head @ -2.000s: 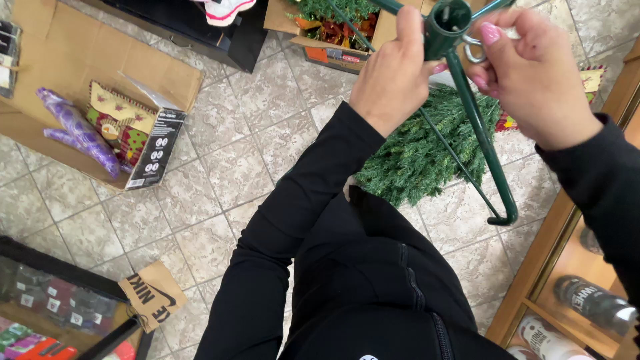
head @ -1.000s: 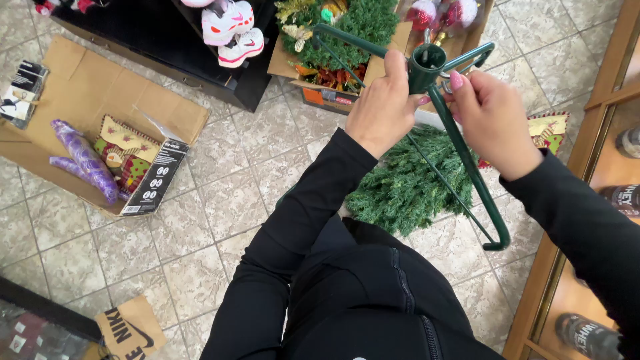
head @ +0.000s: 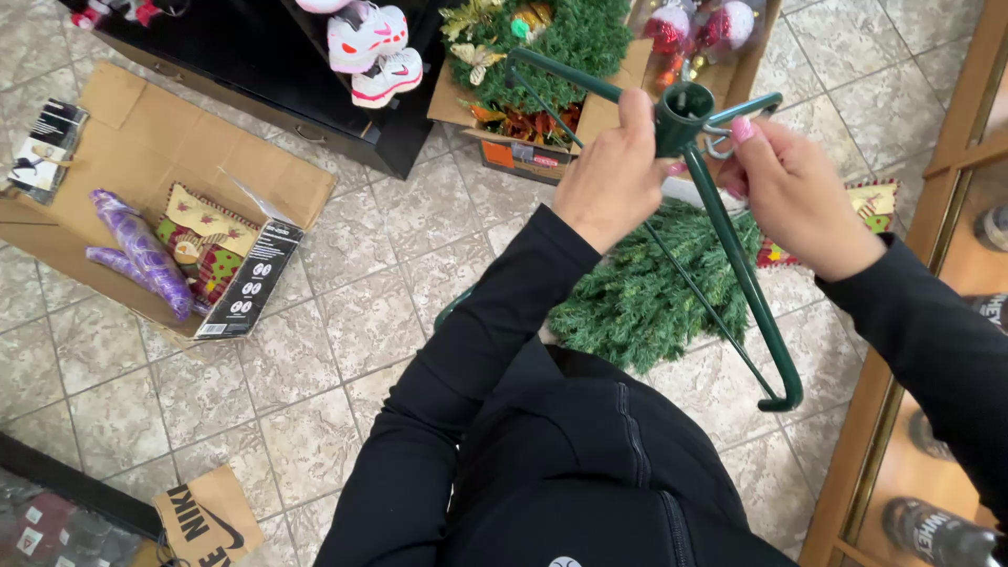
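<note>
A green metal Christmas tree stand, with a round socket and long bent legs, is held up in front of my body. My left hand grips it just beside the socket. At the socket's right side, the fingers of my right hand pinch a silvery metal eye bolt. Its far end is hidden, though a bolt tip shows inside the socket. Below the stand, an artificial green fir tree section lies on the tiled floor.
Left lies an open cardboard box with purple wrapped items and a festive cushion. Ahead are a black cabinet with sneakers, a box of greenery and red-white ornaments. A wooden shelf unit with bottles runs along the right.
The view has shifted, bringing more of the sneakers and ornaments in. The right hand's fingers have changed position on the eye bolt. The left hand keeps its hold on the stand.
</note>
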